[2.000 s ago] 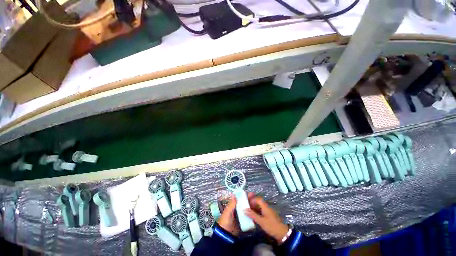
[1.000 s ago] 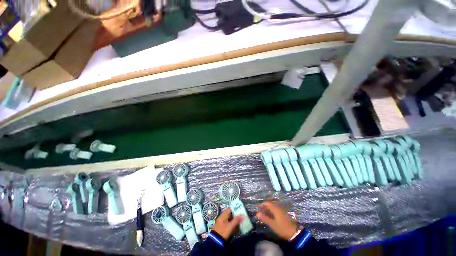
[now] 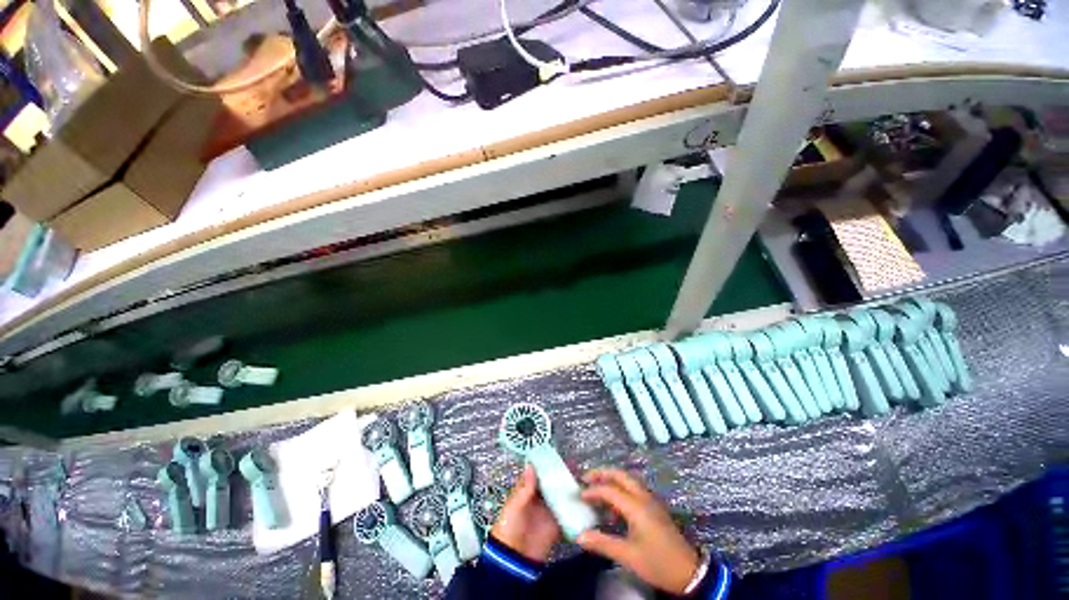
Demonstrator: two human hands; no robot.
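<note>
A mint-green handheld fan (image 3: 551, 469) is held above the bench edge, its round grille up and facing me. My left hand (image 3: 528, 516) grips it from the left side of the handle. My right hand (image 3: 639, 533) has its fingers on the handle's lower right side. Several loose fans (image 3: 430, 516) lie just left of my left hand. A tight slanted row of fans (image 3: 774, 375) lies at the right.
A white sheet (image 3: 287, 516) with a dark and white pen-like tool (image 3: 327, 545) lies left. More fans (image 3: 260, 483) stand beyond it. A green conveyor (image 3: 469, 328) carries a few fans. A metal post (image 3: 750, 176) rises before the row. Blue crates (image 3: 996, 539) are at lower right.
The row's left end has an extra fan compared with two seconds ago. One second ago my right hand was apart from the fan; now its fingers touch the handle. The view has shifted slightly.
</note>
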